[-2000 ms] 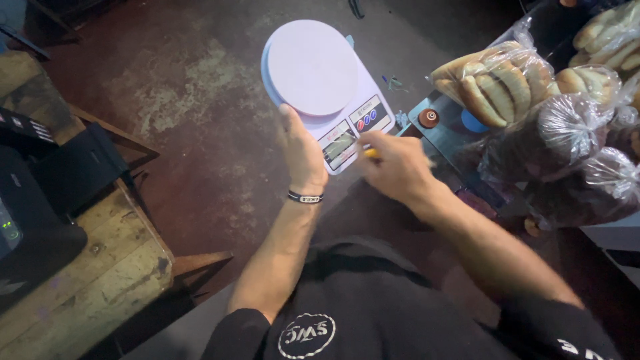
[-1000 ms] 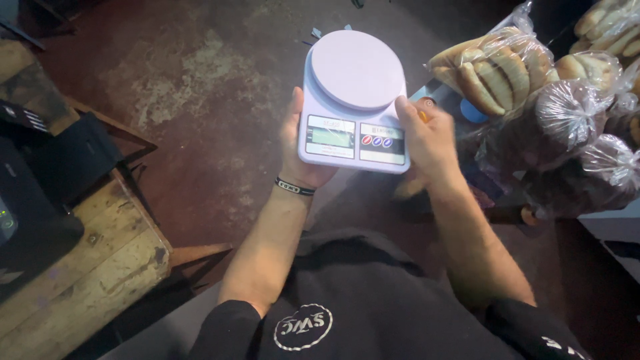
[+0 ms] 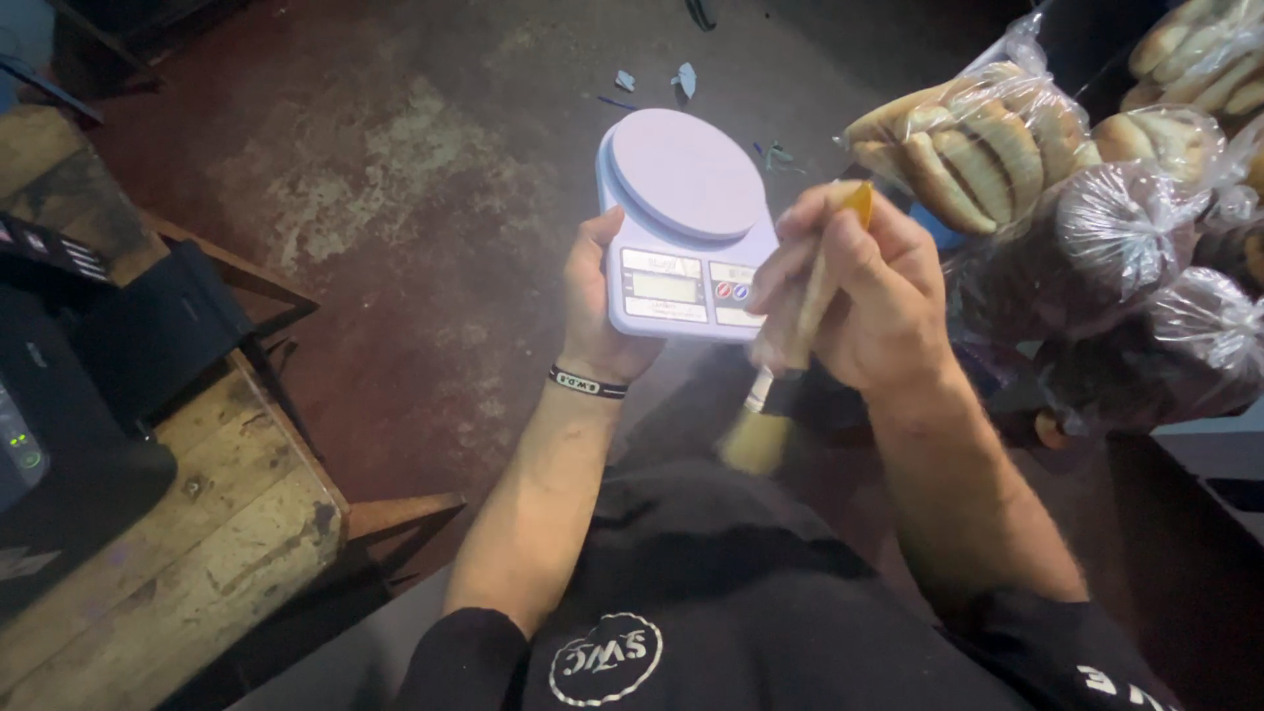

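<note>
My left hand point(image 3: 604, 296) grips the lower left edge of a white digital kitchen scale point(image 3: 681, 173), which is held up over the floor. The scale has a round platform, a small display and coloured buttons; its lower right part is partly hidden behind my right hand point(image 3: 859, 276). That hand holds a paintbrush point(image 3: 758, 434) by its handle, with the light bristles pointing down, just below the scale's right side. The bristles are blurred. A yellow handle end shows between thumb and fingers.
Plastic bags of bread rolls point(image 3: 987, 148) and dark-looking bags point(image 3: 1126, 227) are piled at the right. A wooden table point(image 3: 247, 464) with a black printer-like machine point(image 3: 69, 425) stands at the left. Scraps point(image 3: 685, 79) lie on the worn red floor point(image 3: 395, 188).
My right hand has come away from the scale's right edge, and the brush now shows clearly in it. My left hand still holds the scale, which is tilted differently.
</note>
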